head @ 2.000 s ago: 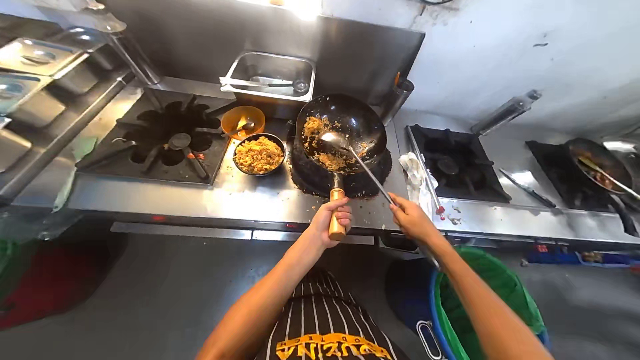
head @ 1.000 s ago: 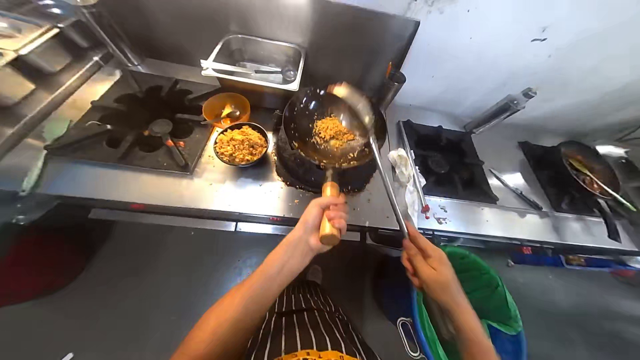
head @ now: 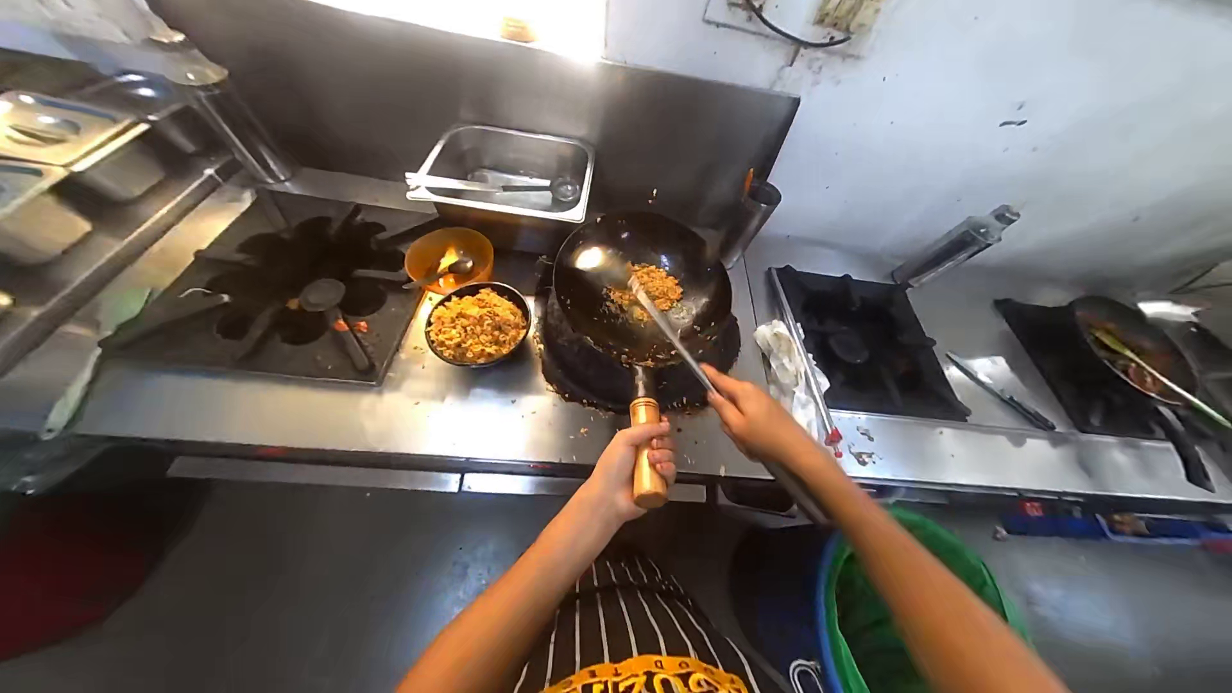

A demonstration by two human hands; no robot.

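My left hand point(head: 630, 464) is wrapped around the wooden handle of a black wok point(head: 602, 322) above the middle burner. A small heap of fried rice point(head: 654, 289) lies in the wok, and a few bits are in the air above its far rim. My right hand point(head: 756, 416) grips the long shaft of a metal ladle point(head: 671, 337); its blurred head is inside the wok, beside the rice. Just left of the wok sits a black bowl point(head: 478, 325) heaped with fried rice. Behind it is an orange bowl point(head: 449, 258) with a spoon in it.
A steel pan point(head: 510, 200) with utensils stands behind the wok. Burners point(head: 289, 289) lie left, others point(head: 852, 342) right. A crumpled cloth point(head: 789, 371), a knife point(head: 1001, 390) and a frying pan point(head: 1136, 346) are to the right. A green-lined bin point(head: 914, 597) is below my right arm.
The ladle's head has come down from the wok's right rim into the wok, and my right hand has moved up closer to the wok. My left hand still holds the handle.
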